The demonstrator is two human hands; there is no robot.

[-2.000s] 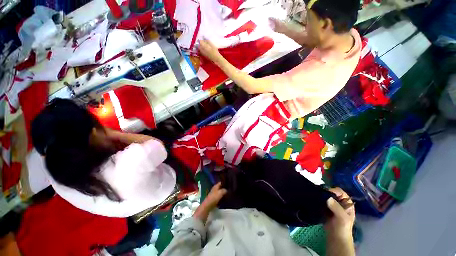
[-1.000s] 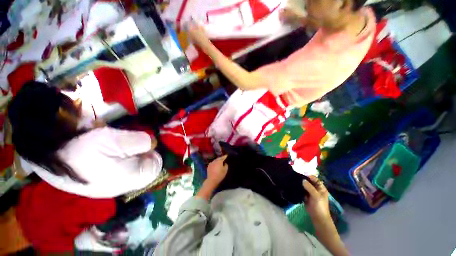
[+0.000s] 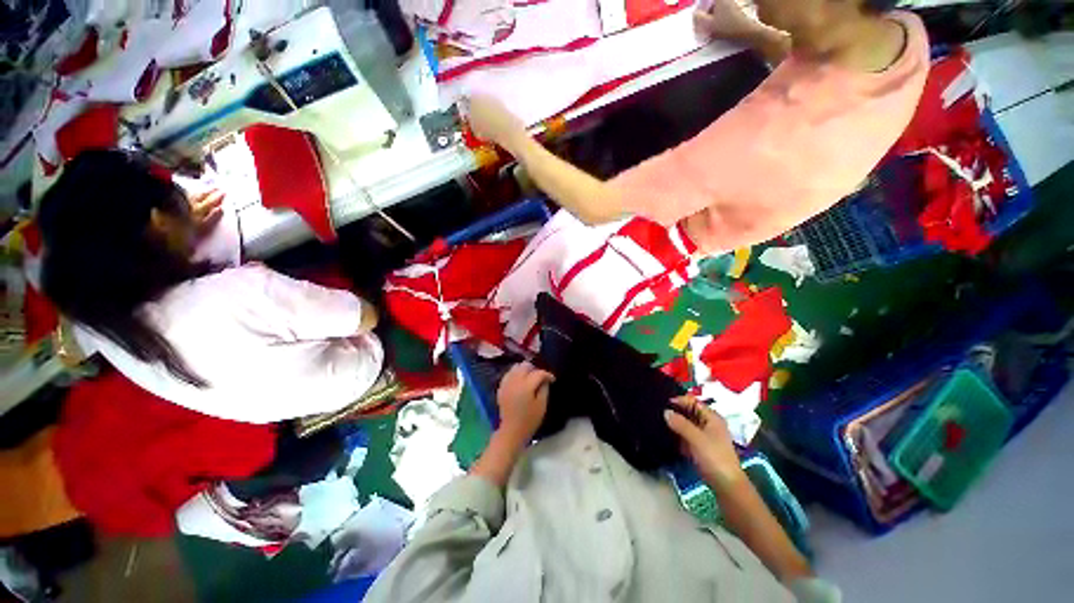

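Observation:
A black garment piece (image 3: 612,383) hangs between my two hands in front of my grey-green shirt. A thin pale line runs along part of it. My left hand (image 3: 524,398) pinches its left edge near the top corner. My right hand (image 3: 700,431) grips its right edge, with the fingers partly curled around the cloth. The piece is raised to a point at the upper left, and its lower part rests close to my body.
Two people sit ahead, one in pink-white (image 3: 253,336) at a sewing machine (image 3: 312,88), one in a peach shirt (image 3: 766,153). Red-and-white bundles (image 3: 448,295) and scraps lie between. Blue crates with a green basket (image 3: 952,438) stand at right. A green basket (image 3: 771,495) is beside my right arm.
My hands have come closer together and the black piece spans less width. Its upper left corner now points up. The view has shifted, with the seated people's arms moved slightly.

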